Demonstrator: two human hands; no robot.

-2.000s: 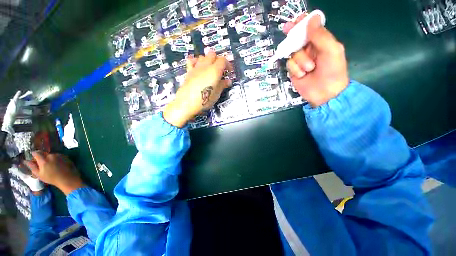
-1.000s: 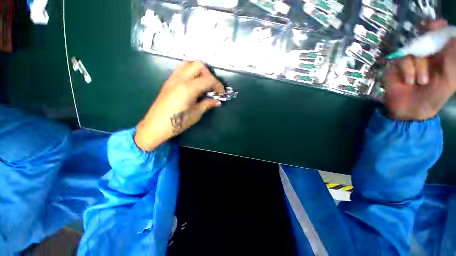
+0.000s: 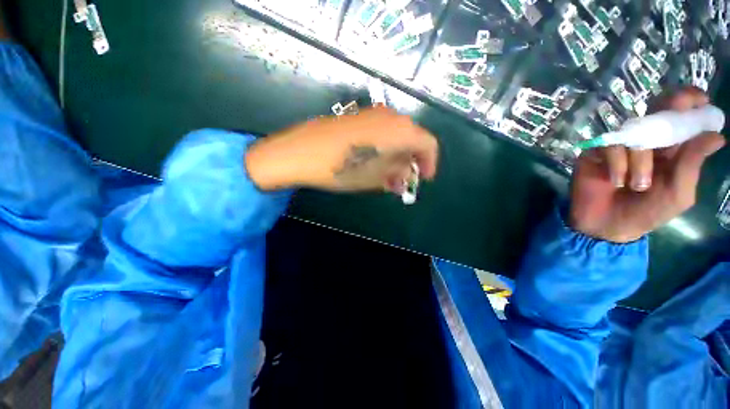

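Observation:
My left hand, bare, is over the dark green bench, left of centre. Its fingertips hold a small circuit-board assembly, a narrow white strip with a green board, pointing down. My right hand, at the right, holds a white squeeze bottle between thumb and fingers. The bottle's thin green needle points left, towards the tray. Another small assembly lies on the bench just behind my left hand, partly hidden by it.
A glossy clear blister tray with many assemblies in pockets spans the far side. A loose assembly lies at the upper left. Blue-sleeved arms of other people show at the left and lower right. The dark lap gap is below the bench edge.
My left hand has moved from over the tray to the near bench and holds an assembly at its fingertips. My right hand has come down off the tray with the bottle. The view has shifted.

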